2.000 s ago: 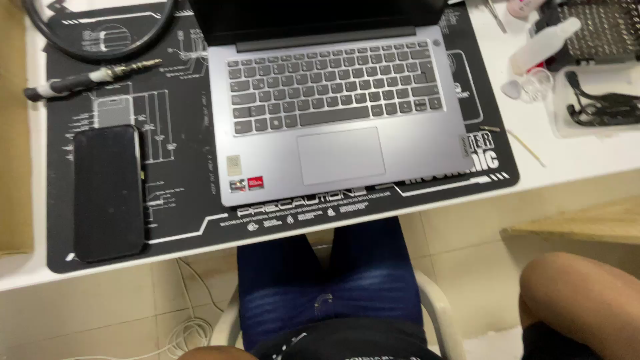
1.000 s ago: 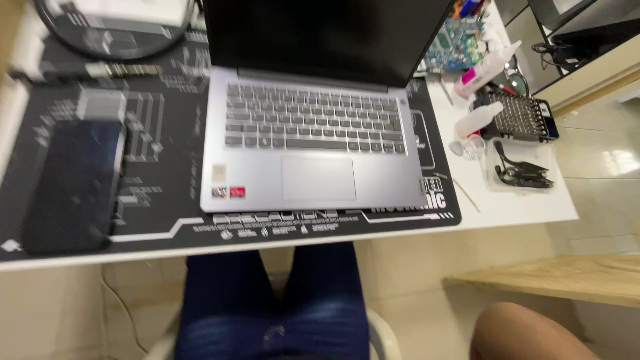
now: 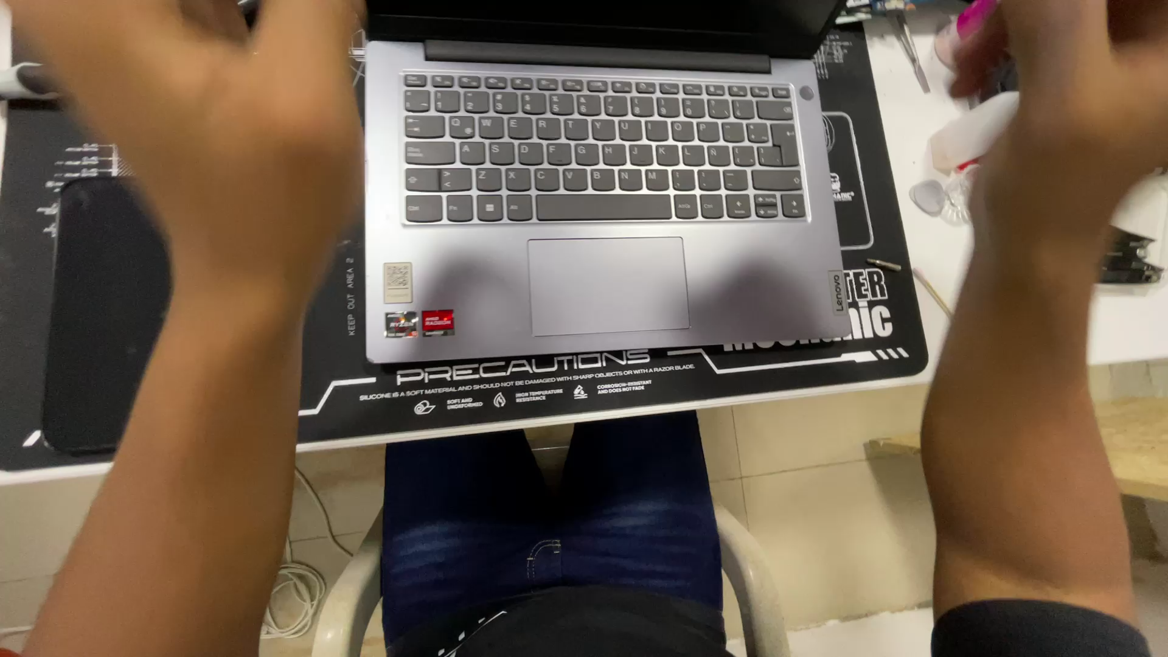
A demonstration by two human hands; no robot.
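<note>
An open Lenovo laptop [image 3: 493, 283] with a grey body lies on a black silicone repair mat [image 3: 319, 383], its dark screen cut off by the top edge. My left hand [image 3: 237, 119], blurred, is raised at the upper left, nearest the laptop's left side. My right hand [image 3: 1058, 109] is raised at the upper right, over the tools there. The fingers of both run out of the frame or blur, so whether they hold anything cannot be told. A black smartphone [image 3: 105, 319] lies on the mat at the left, partly behind my left forearm.
A small screwdriver bit [image 3: 883, 265] lies on the mat right of the laptop. Metal tweezers [image 3: 908, 50] and a translucent bottle [image 3: 972, 137] are on the white table [image 3: 903, 164] at the upper right. Below the table edge are a chair arm [image 3: 753, 584] and a coiled cable [image 3: 297, 598].
Both my forearms and hands have come up into view, one on each side of the laptop; neither hand shows in the earlier frames. The laptop still stands open on the mat.
</note>
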